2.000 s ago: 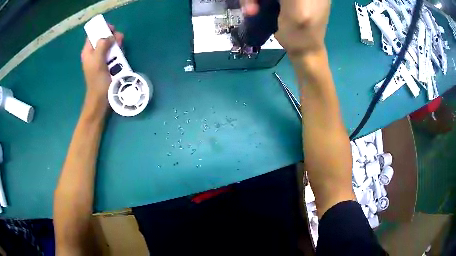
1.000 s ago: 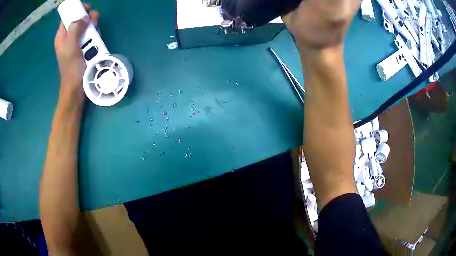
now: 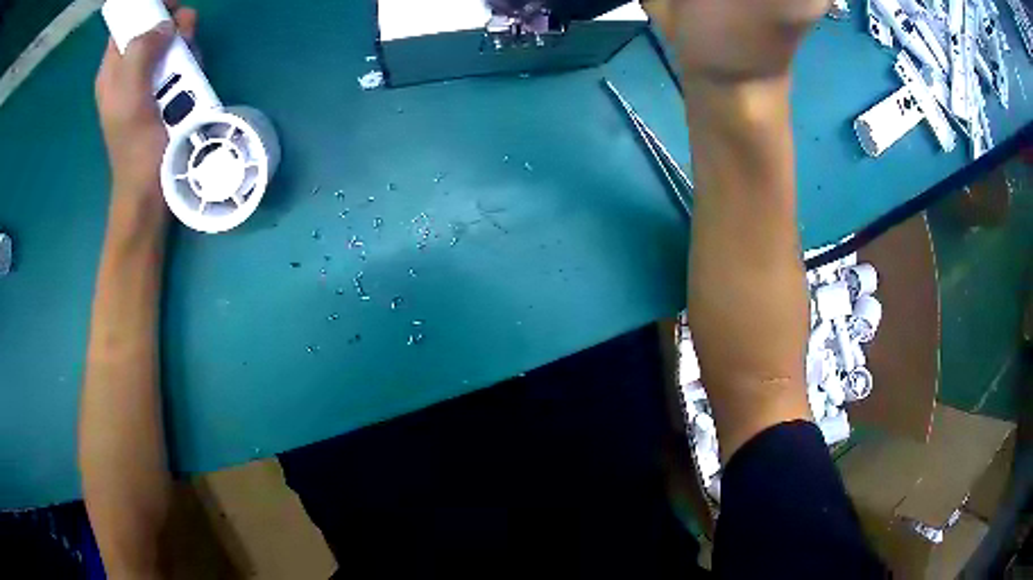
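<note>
My left hand (image 3: pixel 134 108) grips the handle of a white handheld fan body (image 3: pixel 218 170) at the upper left. Its round spoked grille faces up, towards the camera, and a dark slot shows in the handle. My right hand (image 3: pixel 742 34) is at the top edge, partly cut off, closed on the black electric screwdriver (image 3: pixel 583 9). Most of the screwdriver is out of the picture. Its front end is over the screw feeder (image 3: pixel 476 57), at the pick-up point; the bit tip cannot be made out. Tiny screws (image 3: pixel 363 244) lie scattered mid-bench.
Tweezers (image 3: pixel 649 134) lie between the feeder and my right forearm. White handle covers (image 3: pixel 940 68) are heaped at the upper right. A black cable (image 3: pixel 929 193) crosses at right. An open carton (image 3: pixel 895 363) of white bodies stands at lower right, another carton (image 3: pixel 266 521) at lower left.
The view has shifted, so the feeder and screws sit higher and further left. The fan body stays in my left hand. The screwdriver stays at the feeder's front, now mostly beyond the top edge.
</note>
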